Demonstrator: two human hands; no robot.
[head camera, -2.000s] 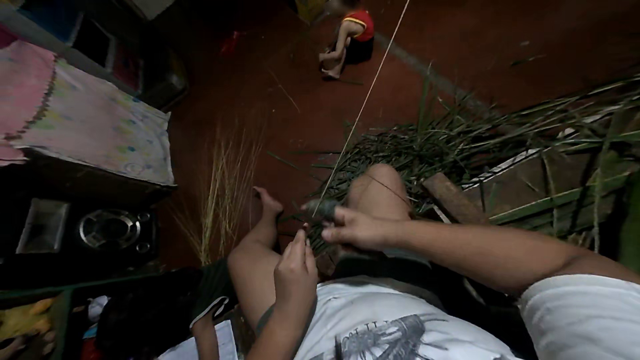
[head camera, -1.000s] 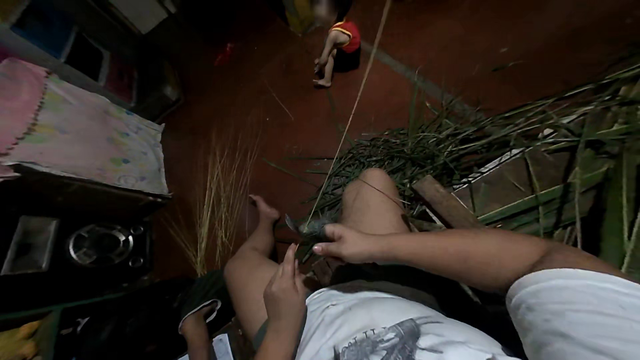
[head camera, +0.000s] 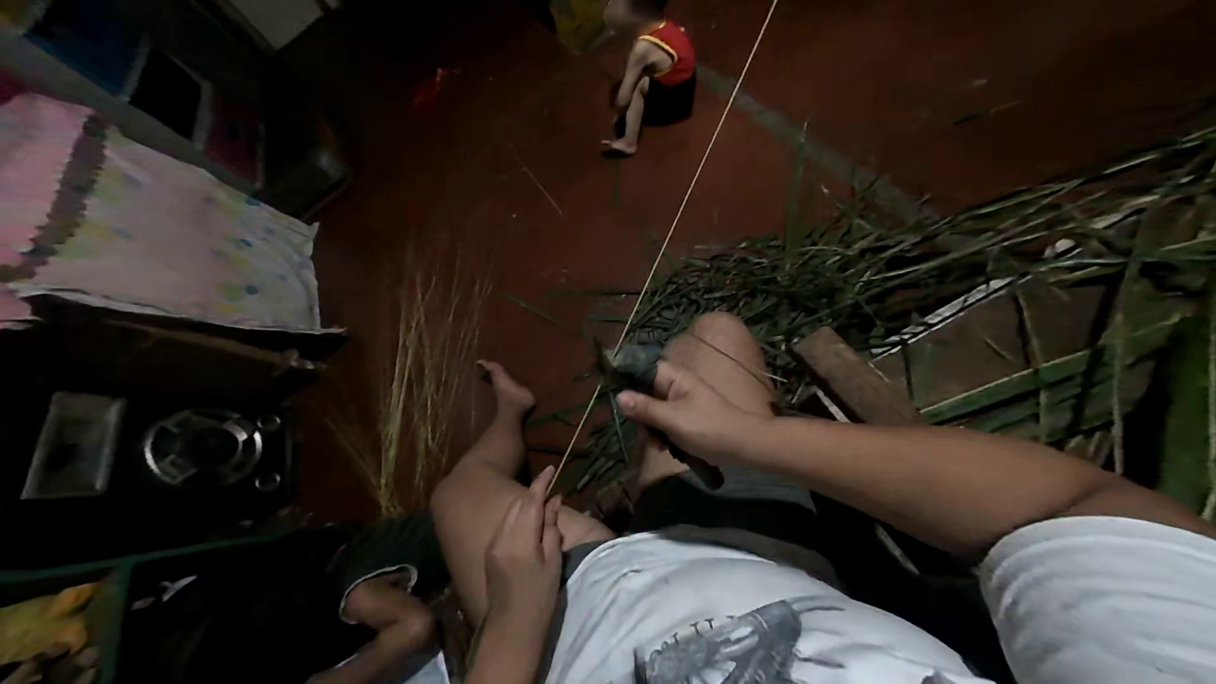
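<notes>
My left hand (head camera: 524, 537) pinches the lower end of a long, thin, pale leaf midrib (head camera: 676, 220), which slants up and away past the top of the view. My right hand (head camera: 698, 404) is closed on a dark knife (head camera: 608, 364), whose blade lies against the midrib above my left hand. A grey-green cloth (head camera: 636, 365) covers part of the right fingers. Green leaf strips (head camera: 750, 285) are heaped on the floor beyond my knee. Left of my legs, a sheaf of pale midribs (head camera: 413, 389) stands with its thin ends spread.
A wooden block (head camera: 850, 375) and long green leaves (head camera: 1007, 380) lie at the right. A speaker (head camera: 204, 446) and a cloth-covered cabinet (head camera: 204, 223) are at the left. One person (head camera: 665, 71) sits on the red floor (head camera: 532, 161) ahead; another person's arm (head camera: 389, 608) shows at lower left.
My left hand has moved down, away from the right hand, and a stretch of midrib now shows between them. The seated person ahead has changed posture slightly.
</notes>
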